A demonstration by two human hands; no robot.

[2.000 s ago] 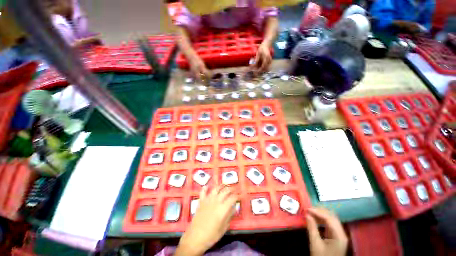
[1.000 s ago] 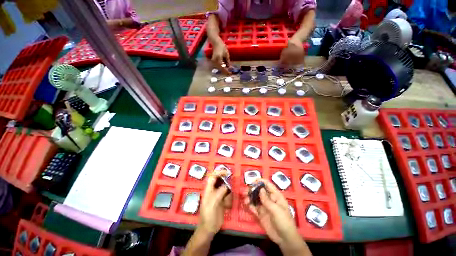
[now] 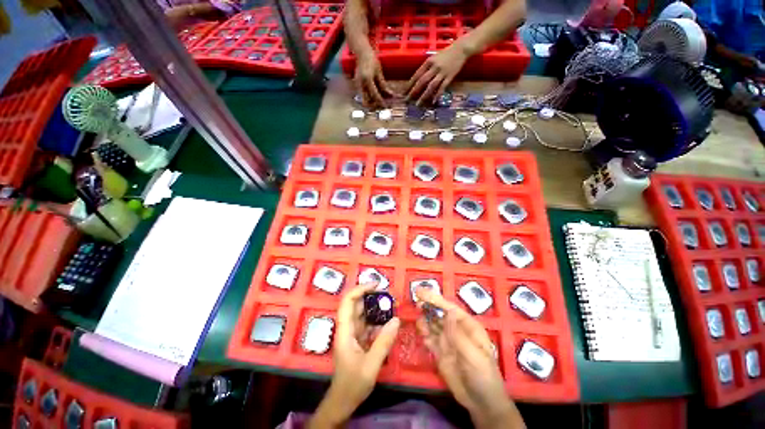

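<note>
A red tray [image 3: 403,230] of square pockets lies in front of me, most pockets holding a small silver-edged watch body [image 3: 426,245]. My left hand [image 3: 356,352] is over the tray's front part and holds a dark watch body [image 3: 378,308] between thumb and fingers, its dark face up with a bright spot. My right hand [image 3: 463,356] is just to its right and holds another small watch body [image 3: 433,312], partly hidden by the fingers. A pocket between the hands looks empty.
Record sheet [image 3: 176,276] and calculator [image 3: 80,270] at left; notebook [image 3: 625,293], bottle [image 3: 619,181] and second red tray [image 3: 700,251] at right. A black fan [image 3: 658,109] stands behind. White discs [image 3: 446,136] on wires lie beyond the tray, near another person's hands. A metal post [image 3: 189,92] slants at left.
Both hands came together over the tray front and took up watch bodies. Since the previous frame, the left one has turned to show its dark face. The other person's hands moved closer together.
</note>
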